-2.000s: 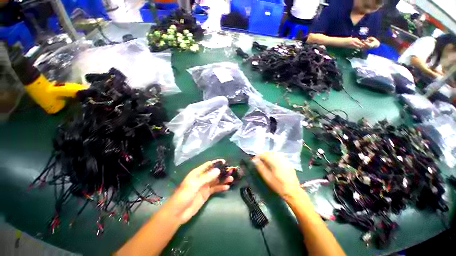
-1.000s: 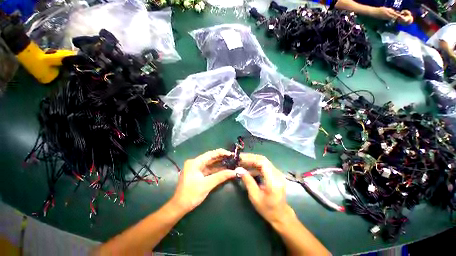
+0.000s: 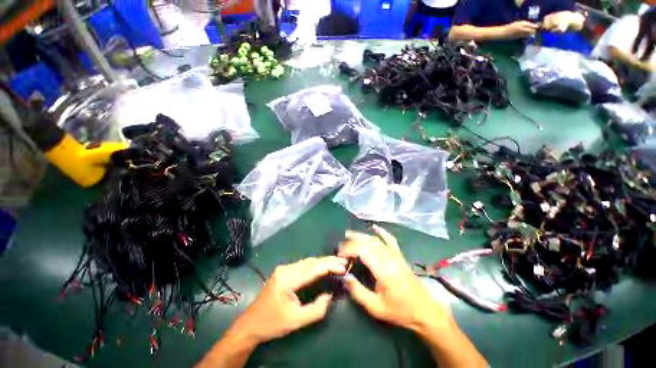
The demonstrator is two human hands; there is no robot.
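Observation:
My left hand [image 3: 298, 295] and my right hand [image 3: 385, 284] meet at the lower centre, above the green table. Between their fingertips is a small dark unit [image 3: 342, 273], mostly hidden by the fingers and blurred. Both hands have fingers on it. A thin dark cable shows faintly below the hands. The pliers [image 3: 460, 279], with red-and-pale handles, lie just right of my right hand, jaws pointing left toward it.
Cable piles lie left [image 3: 162, 215], right [image 3: 568, 223] and far [image 3: 435, 79]. Clear bags [image 3: 295, 183] lie beyond my hands. A yellow-and-black tool [image 3: 83, 162] is at the left, a green-and-white cluster [image 3: 248, 61] farther back. A person's hands [image 3: 550, 23] are at the far right.
The unit was at first mainly in my left hand, with a black cable bundle on the table beside it; both hands now meet on it. The pliers have come into clear view at the right.

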